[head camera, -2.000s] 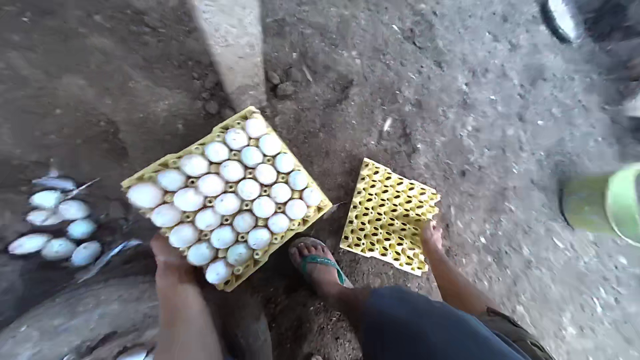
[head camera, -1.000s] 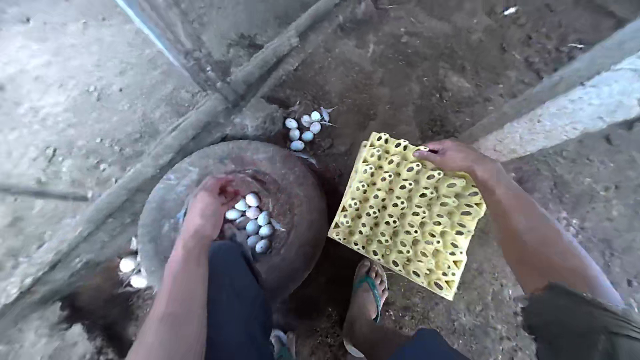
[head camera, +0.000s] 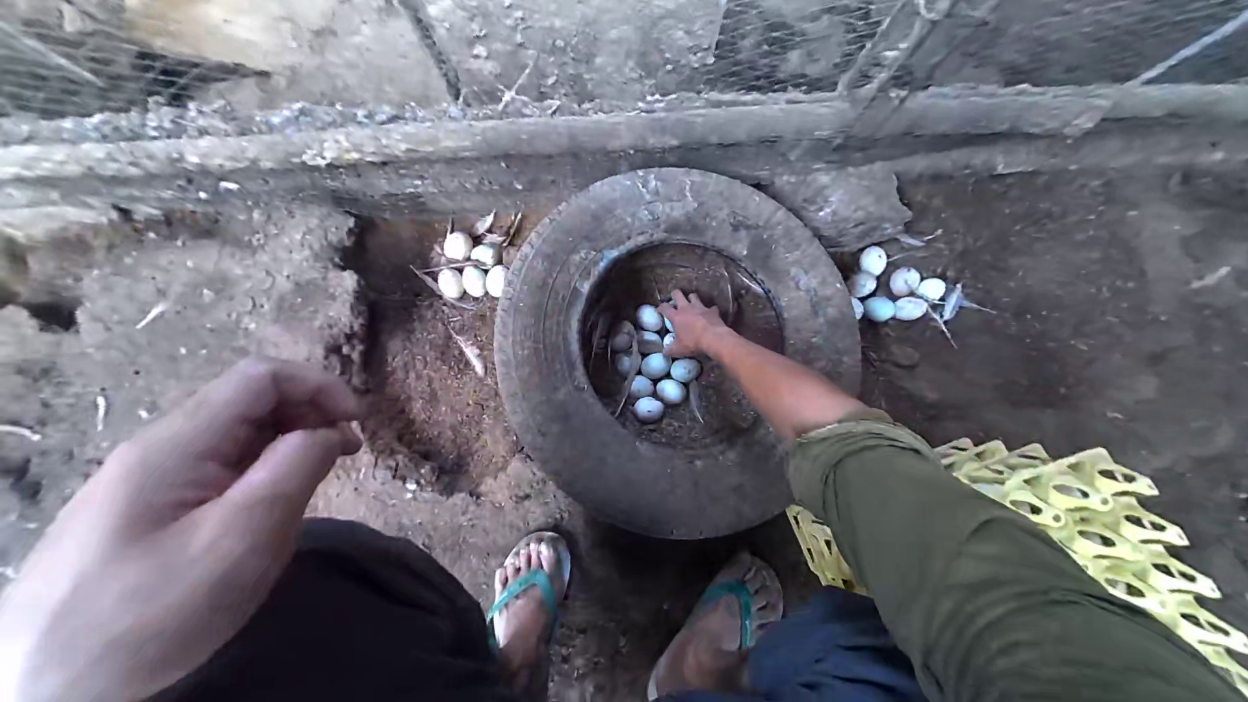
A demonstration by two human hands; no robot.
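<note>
An old rubber tire (head camera: pixel 682 497) lies flat on the dirt, with a cluster of pale blue-white eggs (head camera: pixel 655 366) inside its ring. My right hand (head camera: pixel 692 322) reaches into the tire, fingers over the upper eggs; whether it grips one is hidden. My left hand (head camera: pixel 234 468) hangs in the near left, fingers curled with thumb near the fingertips, and no object shows in it. A yellow plastic egg tray (head camera: pixel 1102 526) lies at the lower right, partly behind my right sleeve, with no eggs seen in its visible part.
More eggs lie on the ground left of the tire (head camera: pixel 473 281) and right of it (head camera: pixel 902 292), among feathers. A long beam (head camera: pixel 419 141) and wire mesh (head camera: pixel 799 44) run behind. A stone (head camera: pixel 848 205) touches the tire's far side. My sandalled feet (head camera: pixel 531 585) stand in front.
My right hand has let go of the yellow tray and now reaches inside the tire. My left hand has come out of the tire to the left. The view has turned strongly.
</note>
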